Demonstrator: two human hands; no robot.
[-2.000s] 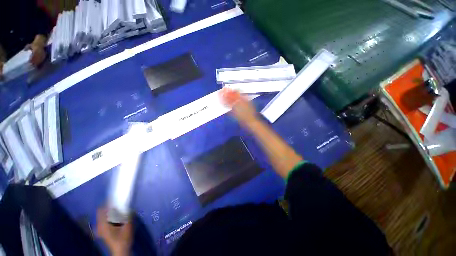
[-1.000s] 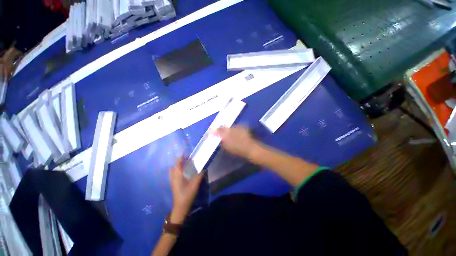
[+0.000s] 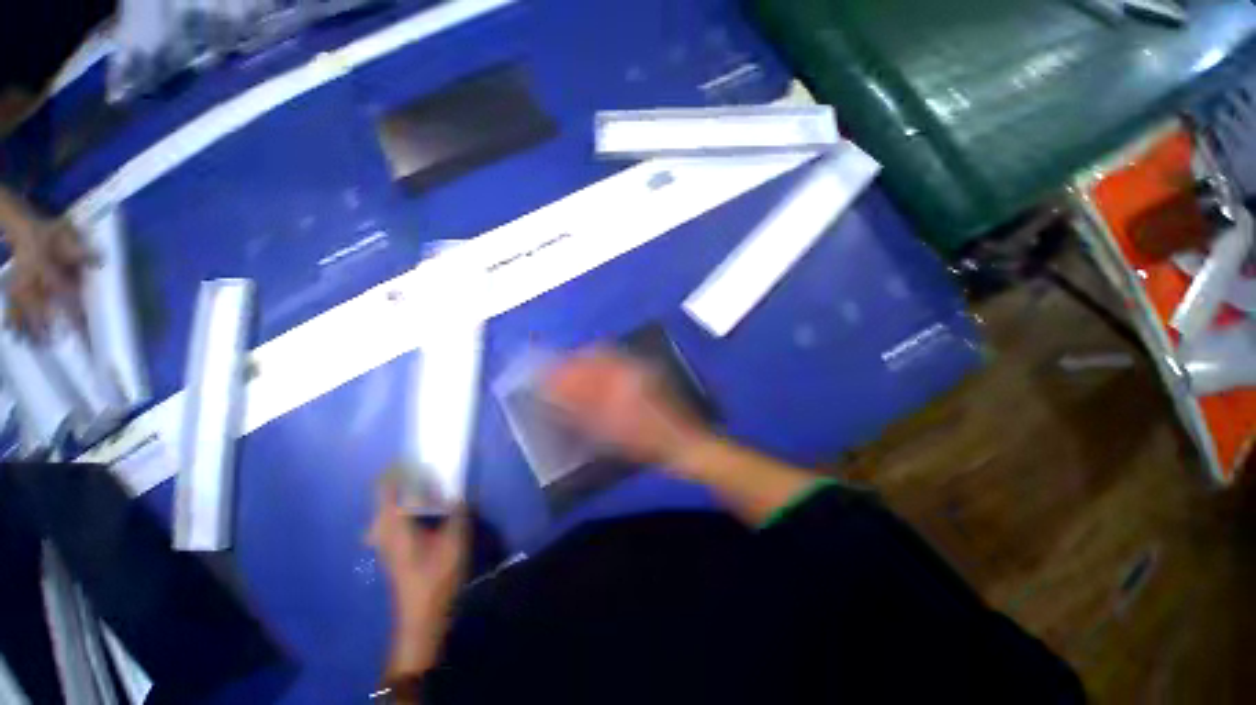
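Note:
My left hand (image 3: 417,544) grips the near end of a long white plastic part (image 3: 449,406), which points away from me over the white printed band. My right hand (image 3: 620,406) is motion-blurred to the right of the part, apart from it, over a dark printed rectangle. A red-orange spot shows at its fingers; whether it holds a tool cannot be told. One white part (image 3: 214,413) lies to the left. Two more, one lying crosswise (image 3: 716,131) and one slanted (image 3: 782,237), lie at the right near the green surface.
Another person's hand (image 3: 48,269) is over the white pile (image 3: 117,324) at left. A black open box (image 3: 138,579) with white parts stands lower left. More parts are stacked upper left. A green surface (image 3: 950,124) and orange tray (image 3: 1150,207) are at right.
My left hand has moved left with the part, which is now more upright in view. My right hand has come off the part. Another person's hand has appeared on the left pile.

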